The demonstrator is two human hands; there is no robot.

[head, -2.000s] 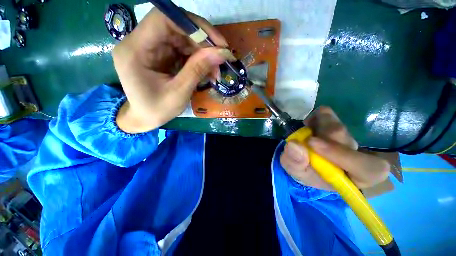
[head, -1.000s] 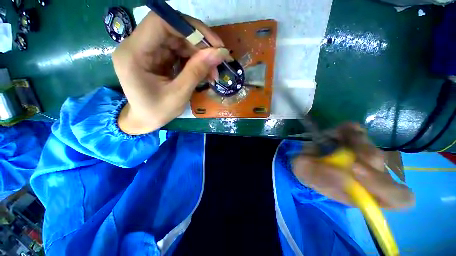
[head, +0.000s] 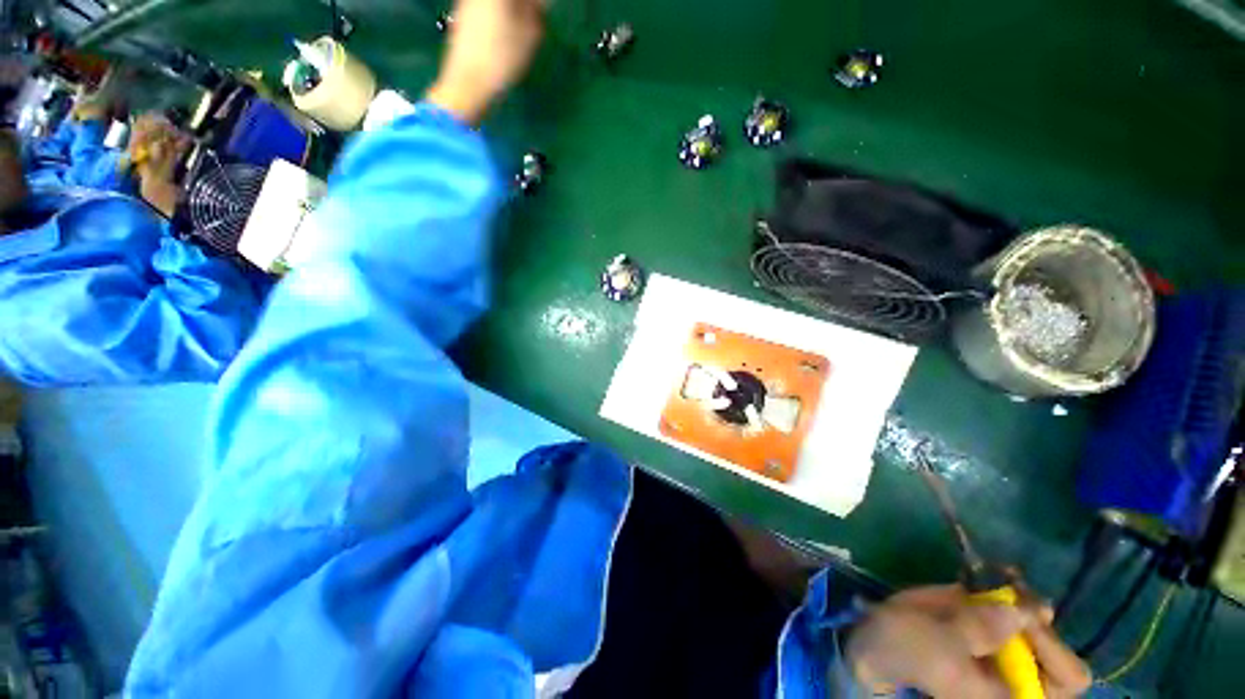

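The orange fixture [head: 699,432] lies on a white paper sheet [head: 631,388]. Its centre is round and black with pale marks; whether a board sits there I cannot tell. My right hand [head: 949,639] is at the lower right, closed around the yellow handle of the soldering iron [head: 1016,664], its metal tip pointing up and left over the bench, away from the fixture. My left hand [head: 489,52] is stretched far out at the top edge, blurred and partly cut off; its fingers and anything in them are hidden. No tweezers are visible. A round LED board [head: 621,279] lies beside the paper.
Several more round boards lie beyond the paper. A black fan with wire grille [head: 853,284], a greyish pot [head: 1072,311] and a blue box [head: 1161,417] stand right. A cream tape roll [head: 332,85] and another person's blue sleeve [head: 116,301] are at left.
The view has swung and widened over the bench. My left hand has left the board and fixture and reached far out. The iron has moved away from the fixture, still in my right hand.
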